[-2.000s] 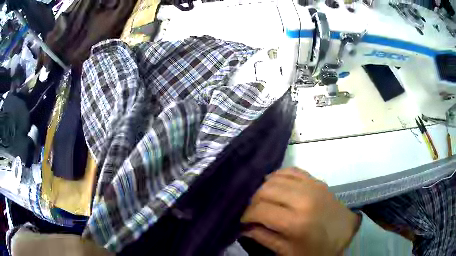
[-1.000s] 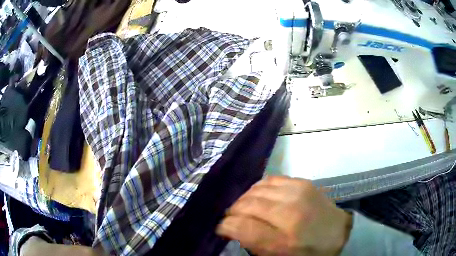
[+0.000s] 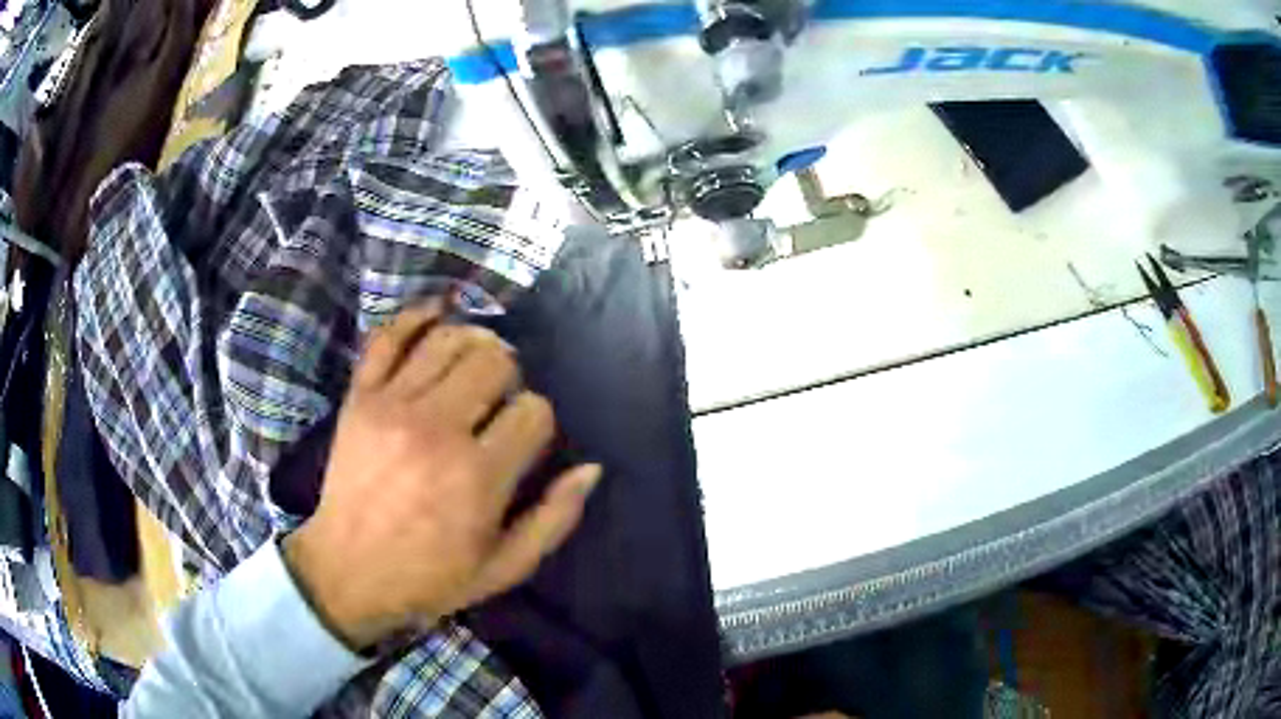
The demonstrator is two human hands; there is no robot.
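Observation:
My left hand (image 3: 429, 485) reaches in from the lower left, palm down over the cloth. Its fingers are curled and the thumb is apart on the dark panel (image 3: 618, 407); whether it pinches cloth is hidden. The dark panel runs from the presser foot area (image 3: 653, 239) to the bottom edge. The plaid garment piece (image 3: 281, 337) lies bunched left of it, with a plaid corner below my wrist. The sewing machine head (image 3: 899, 70) is above, its chrome guard partly blocking the needle. My right hand is not recognisable; only a skin-coloured sliver shows at the bottom edge.
A black pad (image 3: 1014, 152) lies on the machine bed. Thread snips (image 3: 1191, 344) and an orange-handled tool (image 3: 1264, 344) lie at the right. The table has a grey ribbed edge (image 3: 983, 555). Plaid cloth (image 3: 1222, 576) hangs below right; dark cloth (image 3: 106, 520) lies left.
The view has shifted right and closer to the machine. My left hand has come onto the cloth; my right hand has left it. The dark panel now lies straighter below the foot.

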